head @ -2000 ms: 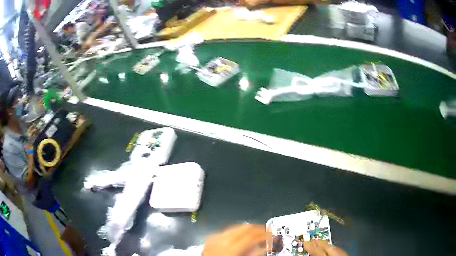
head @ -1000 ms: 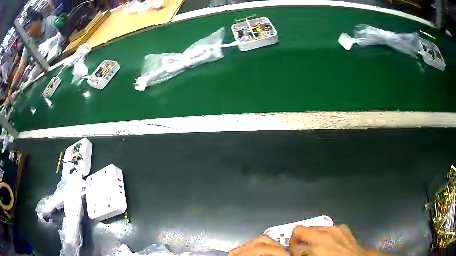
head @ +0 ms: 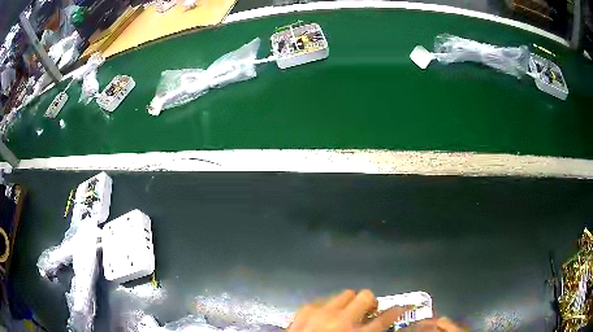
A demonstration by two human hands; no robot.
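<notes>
A white power strip housing (head: 416,301) lies open at the bottom edge of the view, partly cut off and covered by my hands. My left hand (head: 341,312) is at its left side, with the fingers reaching over it. My right hand (head: 439,324) is at its lower right, mostly cut off by the picture's edge. What the fingertips hold, if anything, is hidden. A clear plastic bag (head: 244,310) lies on the dark worktop to the left of my left hand.
Two white housings (head: 128,246) with bagged cords lie at the left. A pile of gold contact strips (head: 577,285) is at the far right. Beyond the pale edge rail (head: 325,161), the green conveyor belt (head: 351,107) carries several open housings (head: 300,45) and bagged cords.
The view has swung right since the first frame, then little. My left hand has shifted left and uncovered more of the housing. My right hand has moved lower. The belt units sit slightly further left.
</notes>
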